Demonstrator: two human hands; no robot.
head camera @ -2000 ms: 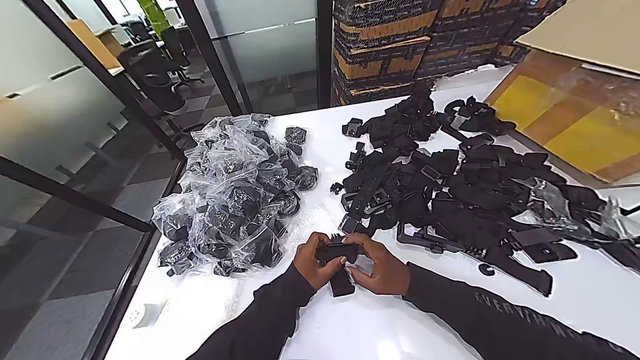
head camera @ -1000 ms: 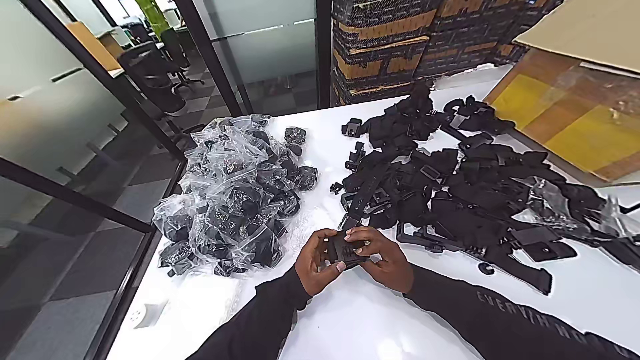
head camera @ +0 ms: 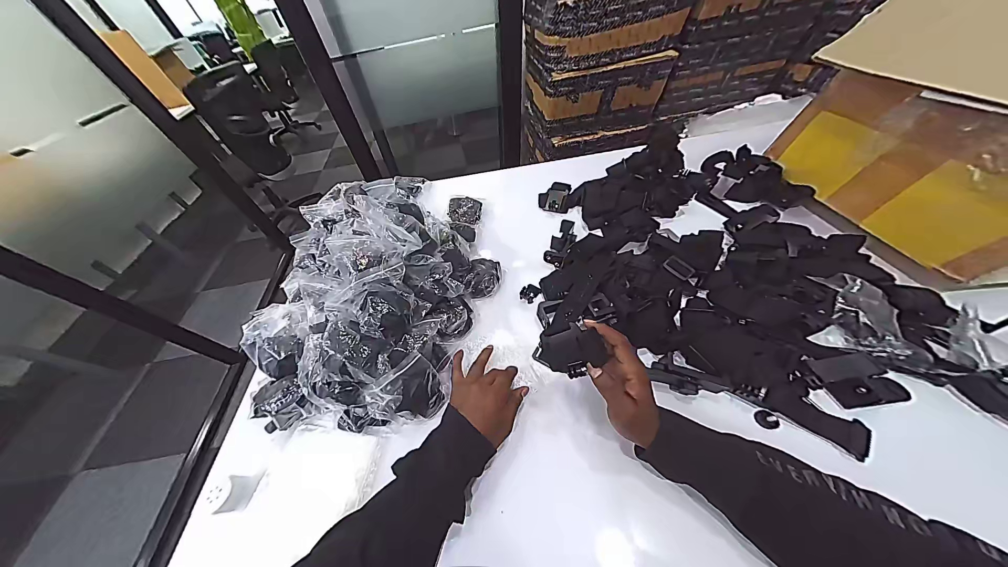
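Note:
My right hand (head camera: 626, 386) grips a folded black strap with a plastic mount (head camera: 568, 349) between thumb and fingers, at the near left edge of a heap of black straps and mounts (head camera: 740, 315). My left hand (head camera: 488, 394), empty with its fingers spread, is over the white table just right of a pile of clear plastic bags with black items inside (head camera: 370, 307). A small bagged black item (head camera: 465, 209) lies at the back of that pile. Near the heap's left edge is a small black part (head camera: 530, 294).
An open cardboard box with yellow tape (head camera: 906, 189) stands at the back right. Wrapped cartons (head camera: 602, 79) are stacked behind the white table (head camera: 535, 504). A small white object (head camera: 235, 494) lies at the near left, beside flat clear plastic (head camera: 331, 465). Glass partitions border the left.
Both hands held the black item together at the middle; now my left hand has let go and moved left, while my right hand has carried the item forward beside the strap heap.

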